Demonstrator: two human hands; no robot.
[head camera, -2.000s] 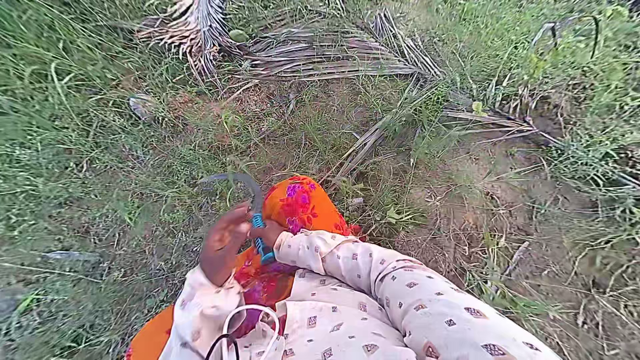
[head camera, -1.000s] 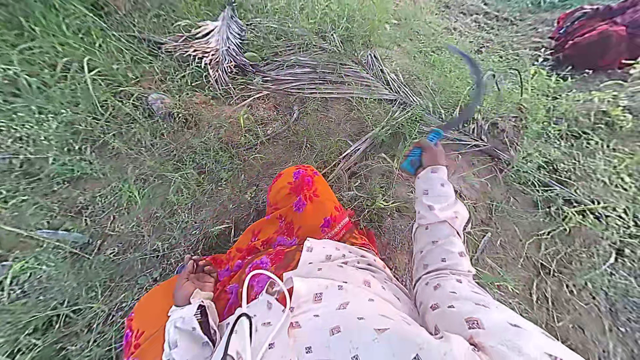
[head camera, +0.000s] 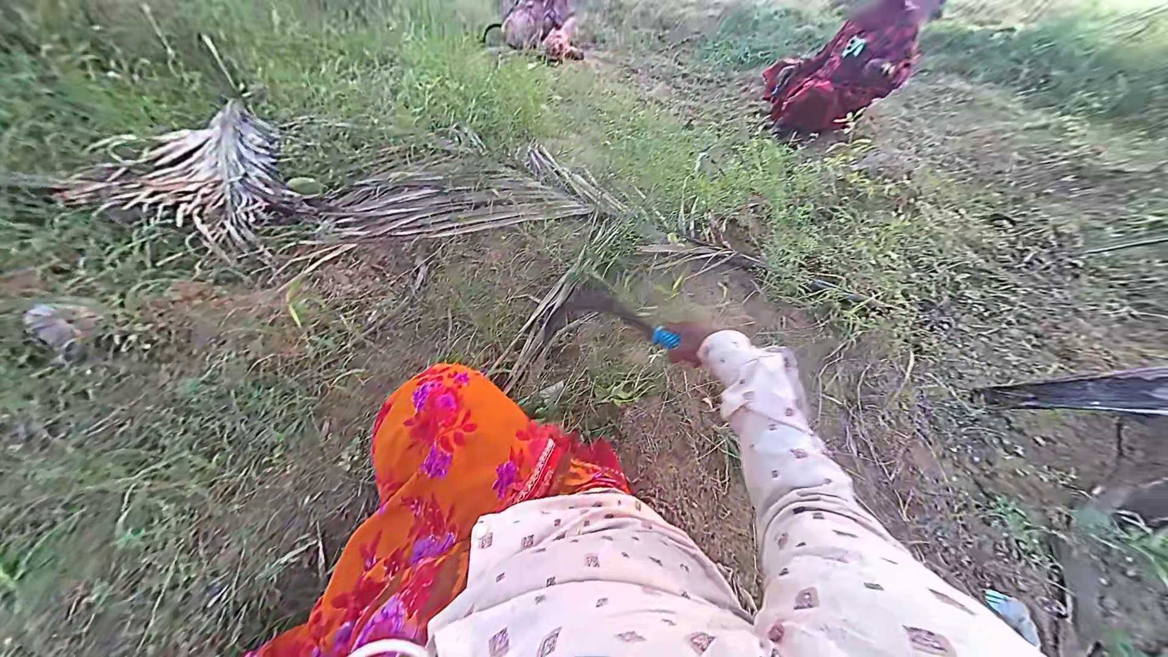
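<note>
My right hand (head camera: 686, 343) grips the blue-bound handle of a sickle (head camera: 668, 338), arm stretched out ahead over the grass. The dark curved blade, blurred, points left from the hand, over the dry leaf strips beside the bare soil. My left hand does not show in the head view. Orange floral cloth (head camera: 443, 438) covers my bent knee at lower centre, left of my outstretched arm.
Dry palm fronds (head camera: 456, 203) lie across the grass ahead. Two people, one in dark red clothing (head camera: 844, 73), are farther off. A dark flat strip (head camera: 1086, 391) lies at the right, and a pale stone-like lump (head camera: 57, 327) at the left.
My right hand first held the sickle near my lap, then raised it out to the right; now the blade is lower and points left. My left hand has left the view, which has tilted up.
</note>
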